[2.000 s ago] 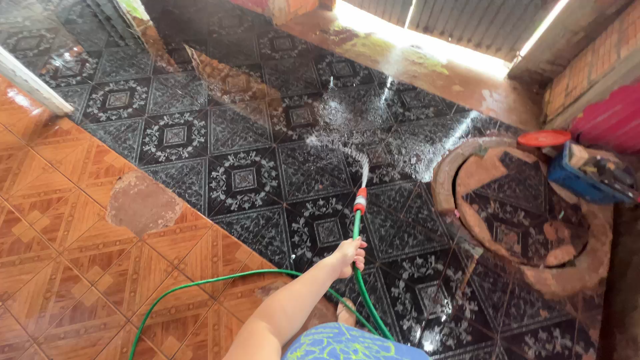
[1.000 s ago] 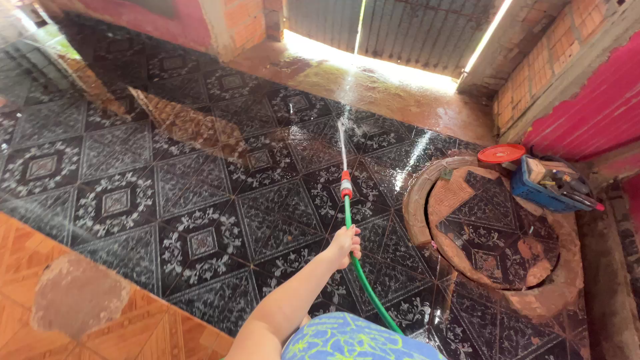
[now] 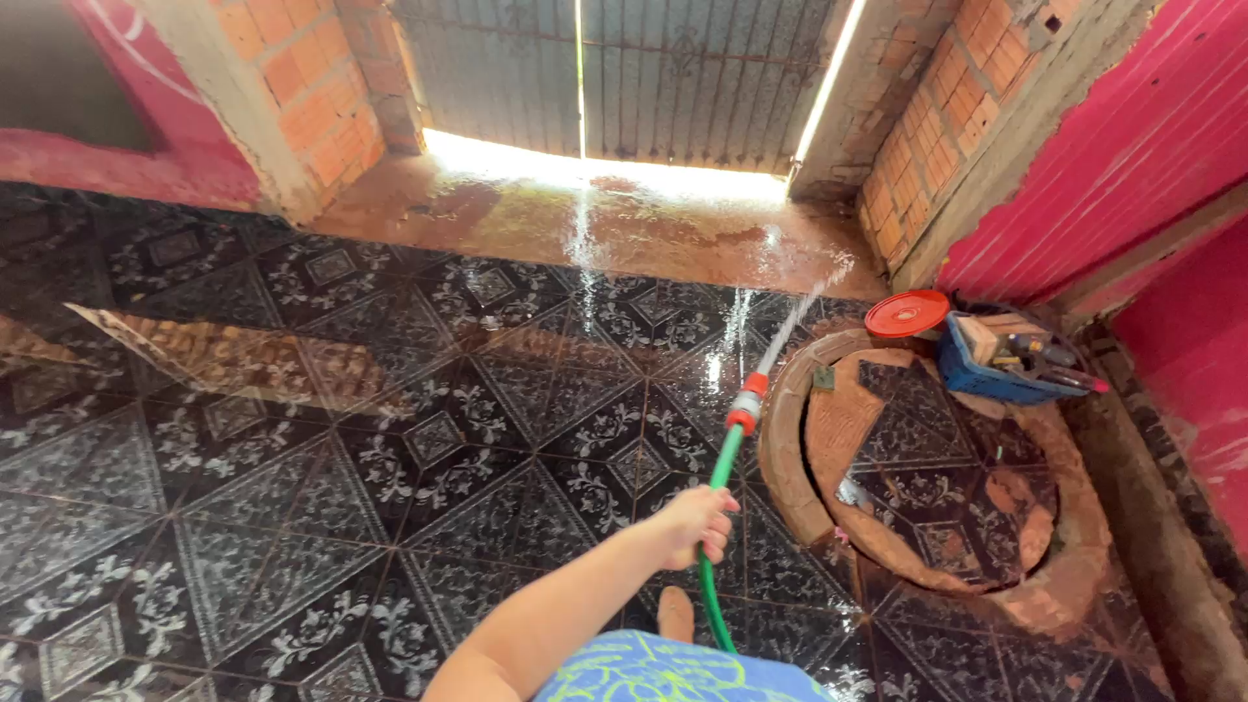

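Note:
My left hand (image 3: 697, 528) is closed around a green garden hose (image 3: 726, 453), some way behind its red and grey nozzle connector (image 3: 748, 403). The connector points forward and to the right. A stream of water (image 3: 790, 327) leaves it and splashes on the reddish concrete threshold (image 3: 634, 224), near the foot of the right brick pillar. Below my hand, the hose runs down past my bare foot (image 3: 675, 614) and my blue, patterned clothing. My right hand is out of view.
Wet, dark patterned tiles (image 3: 439, 439) reflect light. At right, a raised round rim (image 3: 790, 468) surrounds a tiled cover (image 3: 916, 429). Beside it are a red lid (image 3: 907, 312) and a blue container (image 3: 1004, 380) of tools. A metal gate (image 3: 624, 88) stands ahead, between brick pillars.
The water stream now lands farther right, on the threshold by the pillar, instead of on the dark tiles. The view has turned, and the orange-brown tiles have left it. My left hand still holds the hose.

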